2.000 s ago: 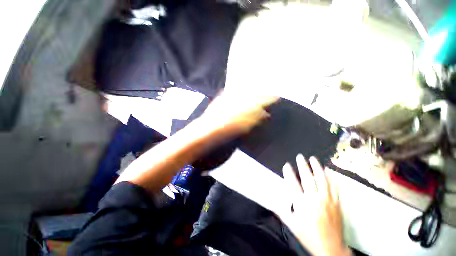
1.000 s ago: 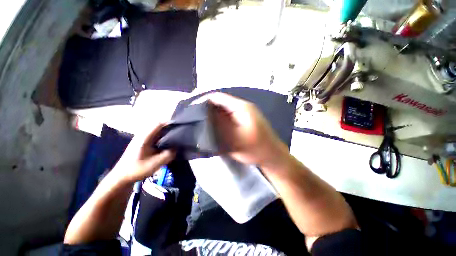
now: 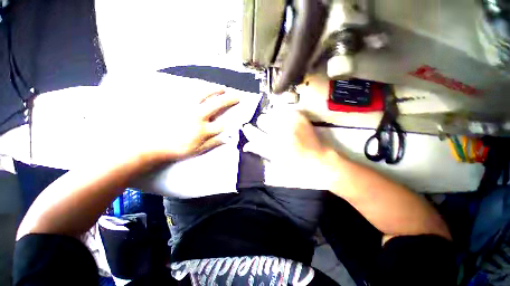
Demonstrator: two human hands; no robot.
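Note:
Pale cloth [image 3: 207,177], overexposed, lies over the white table edge in front of the sewing machine [image 3: 391,53]. Dark cloth [image 3: 212,74] shows behind it near the presser foot [image 3: 272,81], and a dark strip [image 3: 250,167] shows between the pale parts. My left hand [image 3: 209,128] lies on the pale cloth with fingers spread, just left of the needle area. My right hand [image 3: 288,137] is at the cloth right below the presser foot, its fingertips bent onto it; glare hides its exact hold. The needle itself cannot be made out.
A phone on a red pad [image 3: 355,94] lies right of the presser foot, with black scissors [image 3: 386,139] beside it. Yellow and orange handles [image 3: 465,148] lie at the table's right. Dark garment panels [image 3: 50,47] lie at the upper left. A blue basket [image 3: 130,202] is below.
The hands have moved from the dark piece held over the table edge to pale cloth at the presser foot. The small dark piece is no longer held up. The view has shifted closer to the machine.

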